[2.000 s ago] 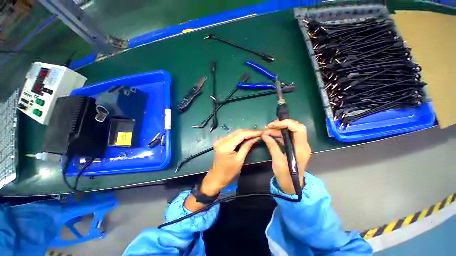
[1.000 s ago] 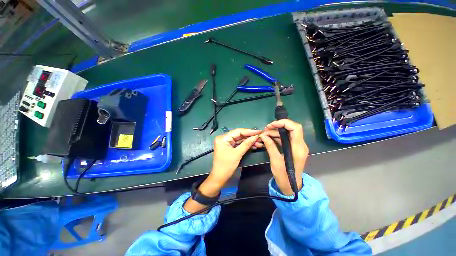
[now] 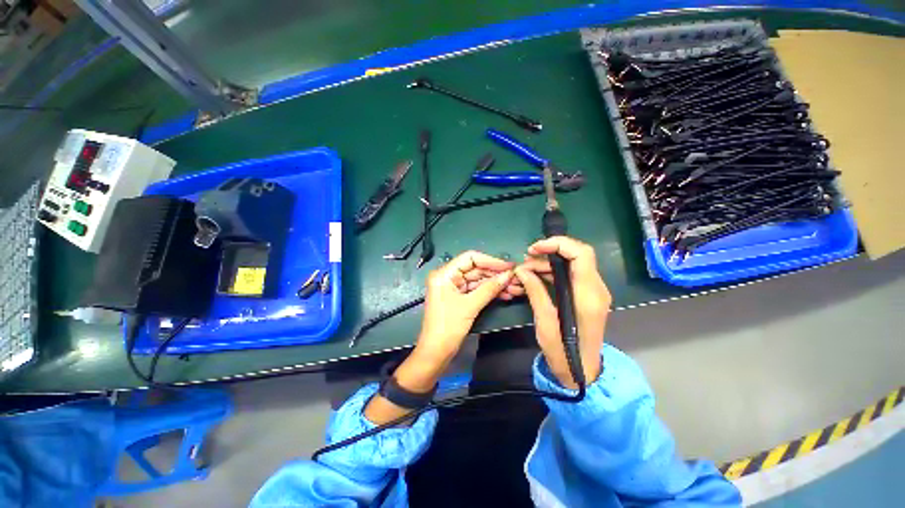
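My right hand (image 3: 571,308) holds the soldering iron (image 3: 563,288), its silver tip pointing away from me over the bench. The thumb and fingertips of that hand also meet those of my left hand (image 3: 458,303) at a tiny piece between them, too small to make out. A black cable assembly (image 3: 382,319) reaches out to the left from under my left hand, its far end near the bench's front edge. The iron's black cord runs from the handle over my left wrist. The iron's tip is near the jaws of the blue-handled cutters (image 3: 511,179).
Loose black cables (image 3: 476,102) and a utility knife (image 3: 384,195) lie on the green mat. At left, a blue tray (image 3: 333,288) holds a black station (image 3: 149,256) and iron stand (image 3: 248,213), near a white box (image 3: 129,169). At right, a grey bin (image 3: 635,189) is piled with cables.
The iron and my right hand have shifted slightly to the left. My fingertips stay together, with the left fingers a little more curled.
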